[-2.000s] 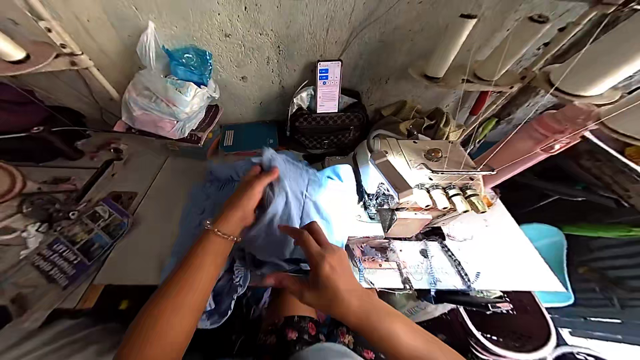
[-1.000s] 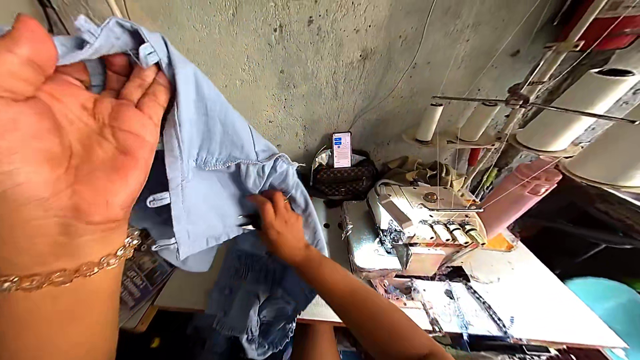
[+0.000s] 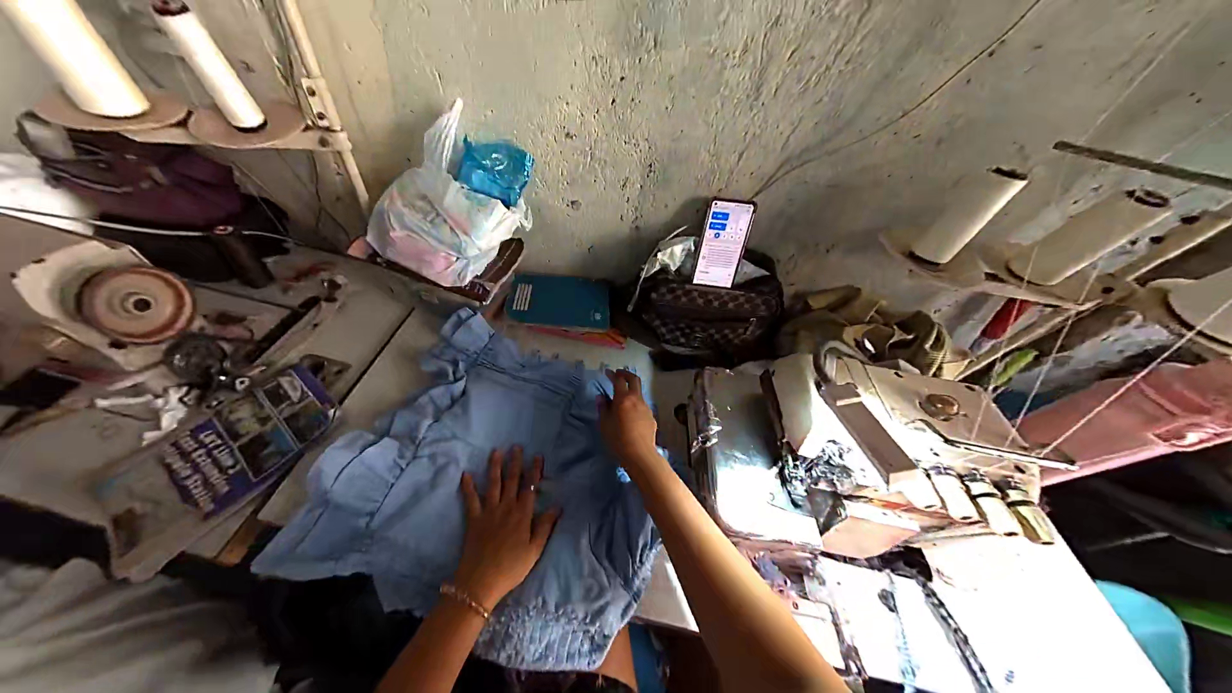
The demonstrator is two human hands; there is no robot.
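Observation:
A light blue ruffled garment (image 3: 433, 481) lies spread over the table's edge, with its gathered elastic hem hanging at the near side. My left hand (image 3: 505, 525), wearing a bracelet and a ring, rests flat on the middle of the cloth with its fingers apart. At the garment's upper right edge is my right hand (image 3: 628, 419), its fingers bent together at the cloth; whether they pinch it is hard to see. Just right of the garment stands a white overlock sewing machine (image 3: 876, 414).
Behind the cloth are a blue notebook (image 3: 558, 302), a plastic bag (image 3: 448, 226) and a patterned bag (image 3: 712, 313) with a phone (image 3: 724, 243) on it. Thread cones (image 3: 970, 217) stand at right. A printed booklet (image 3: 241, 438) and a handwheel (image 3: 137, 303) are at left.
The garment, held up by my raised left hand a second ago, now lies spread on the table. My left hand has come down flat onto it. The view has shifted left.

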